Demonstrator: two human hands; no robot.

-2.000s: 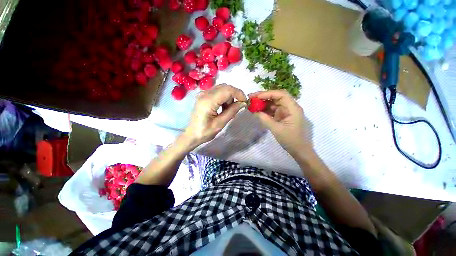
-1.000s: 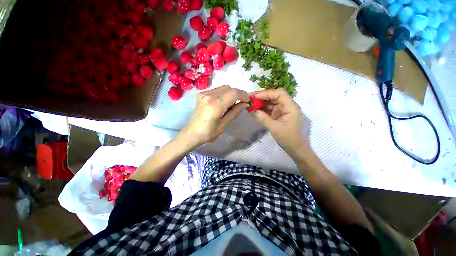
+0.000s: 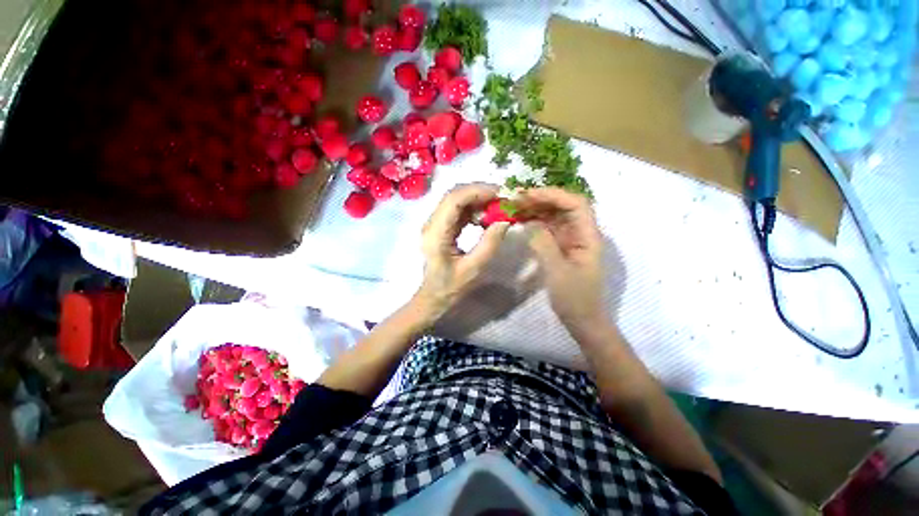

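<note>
My left hand (image 3: pixel 458 242) holds a red strawberry fruit (image 3: pixel 494 214) between thumb and fingers above the table's front part. My right hand (image 3: pixel 570 242) has its fingertips at the green leaf cap (image 3: pixel 509 208) on the fruit's right side; whether they grip it or only press it is partly hidden. Loose red fruits (image 3: pixel 414 141) lie on the table beyond my left hand. Green leaf caps (image 3: pixel 549 156) lie in clusters just beyond my hands.
A brown carton (image 3: pixel 287 227) with red fruits stands upper left. An open white bag (image 3: pixel 151 413) below the table edge holds finished strawberries (image 3: pixel 245 393). A blue glue gun (image 3: pixel 763 166) rests at a whitish cup (image 3: pixel 710 116) on a cardboard sheet (image 3: pixel 615 91). Light-blue balls (image 3: pixel 836 60) are upper right.
The fruit was held in my right fingers; it is now in my left fingers, with the green cap visible facing right. The view has shifted, showing more of the white bag.
</note>
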